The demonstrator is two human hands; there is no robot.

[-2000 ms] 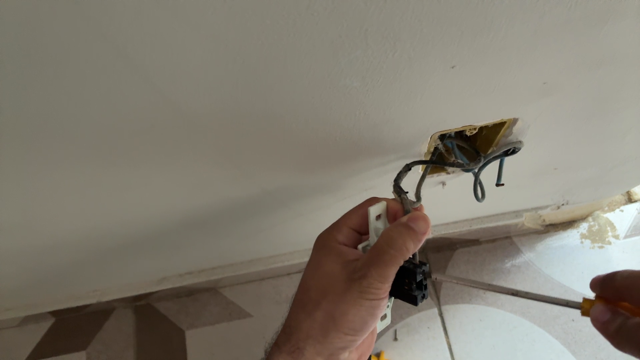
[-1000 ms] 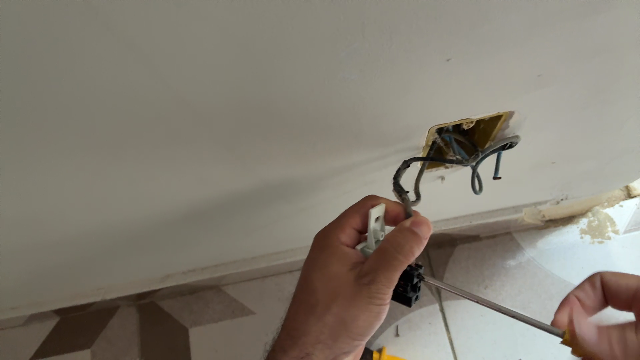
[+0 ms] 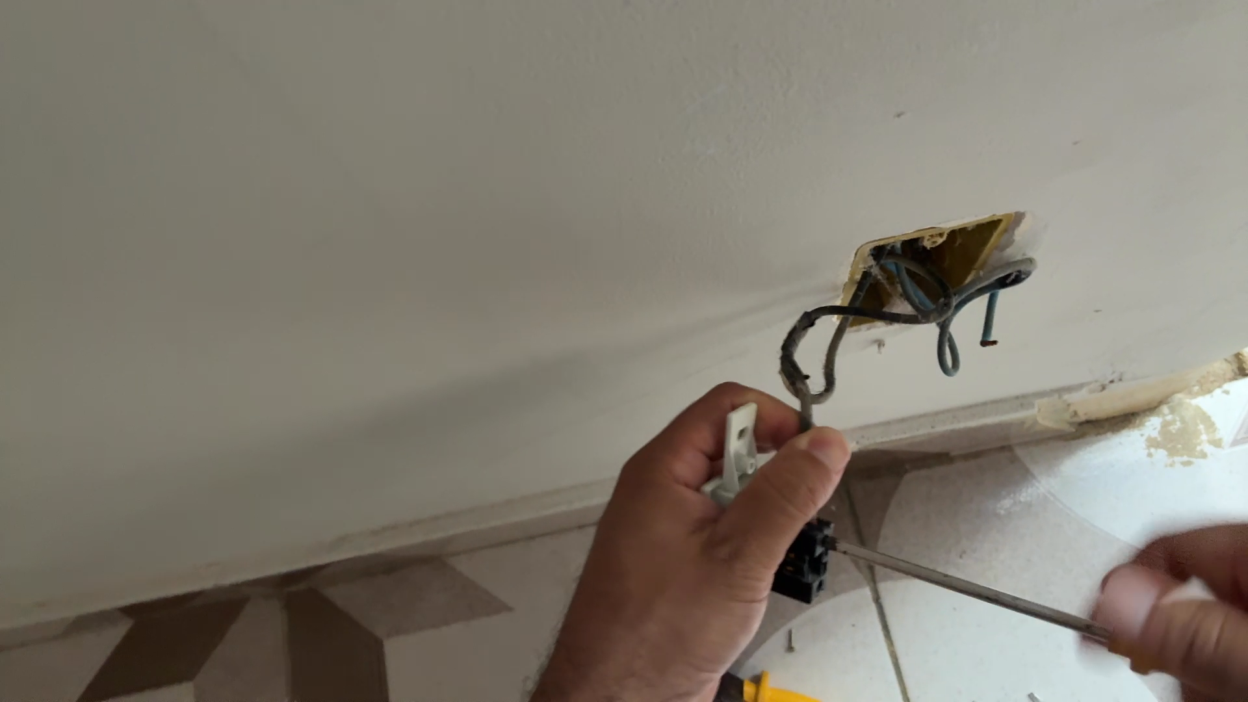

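Note:
My left hand [image 3: 702, 526] grips a white plastic socket mounting frame [image 3: 739, 444] with a black socket module [image 3: 805, 564], and pinches a dark wire [image 3: 802, 351] between thumb and fingers. That wire runs up to a yellow wall box [image 3: 926, 268] recessed in the wall. At the right edge my right hand [image 3: 1175, 609], slightly blurred, holds a screwdriver [image 3: 975, 588] by its yellow handle, mostly hidden by the fingers. The screwdriver's tip meets the right side of the black module. A blue wire [image 3: 991, 317] with a bare copper end hangs out of the box.
The painted wall [image 3: 390, 244] meets a patterned tile floor [image 3: 955, 517] along a narrow skirting. A small screw [image 3: 791, 641] lies on the tiles. A yellow and black tool [image 3: 775, 690] shows partly at the bottom edge. Patchy plaster [image 3: 1185, 429] marks the floor at right.
Two seconds ago the screwdriver lay flatter; its shaft now slopes down more toward my right hand, which has shifted its grip on the handle. My left hand keeps its hold.

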